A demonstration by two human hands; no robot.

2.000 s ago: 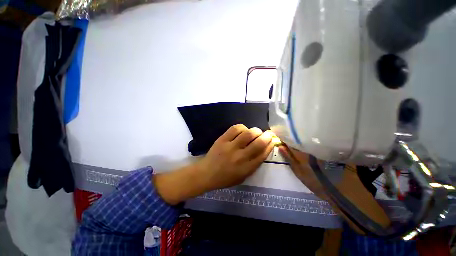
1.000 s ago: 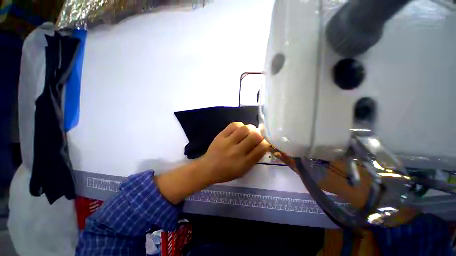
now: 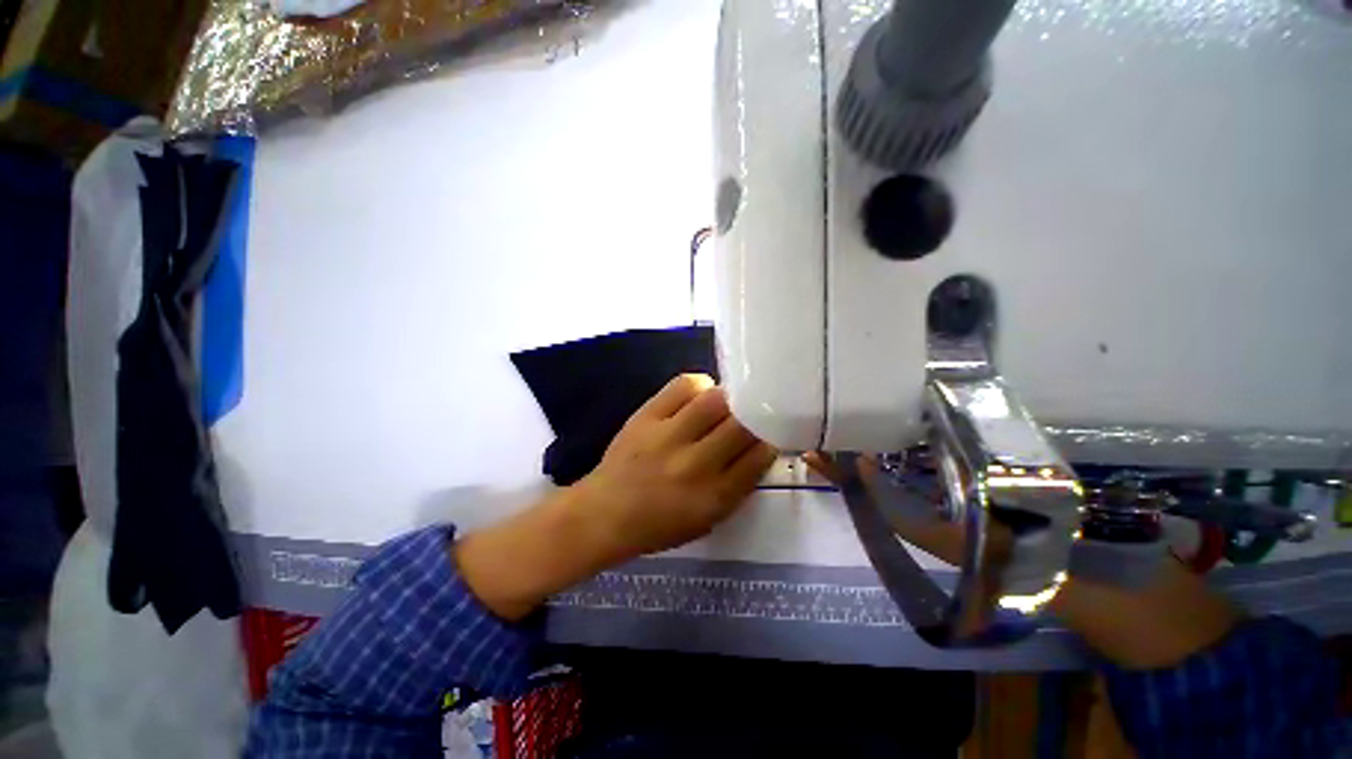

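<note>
A dark collar piece [image 3: 615, 389] lies flat on the white table, its slanted pointed end to the left and its right end hidden behind the white sewing machine head [image 3: 905, 356]. My left hand [image 3: 685, 463] rests on the piece's near right part, fingers bent and pressed down at the machine head. My right hand [image 3: 875, 497] reaches in from the right, partly hidden behind the shiny metal guard [image 3: 1008, 504]; its fingertips show near the needle area. Whether it holds anything is hidden. The needle and presser foot are hidden behind the head.
A stack of dark cut pieces [image 3: 171, 386] hangs at the left table edge over white cloth and a blue patch [image 3: 226, 297]. A ruler strip [image 3: 712, 596] runs along the near edge. A red basket [image 3: 541, 719] is below. Scissors [image 3: 1260, 527] lie right. Wrapped material [image 3: 356, 67] is behind.
The view has shifted, so the machine head appears further left and covers more of the sewing area. My left hand stays on the dark piece; my right hand remains near the needle area.
</note>
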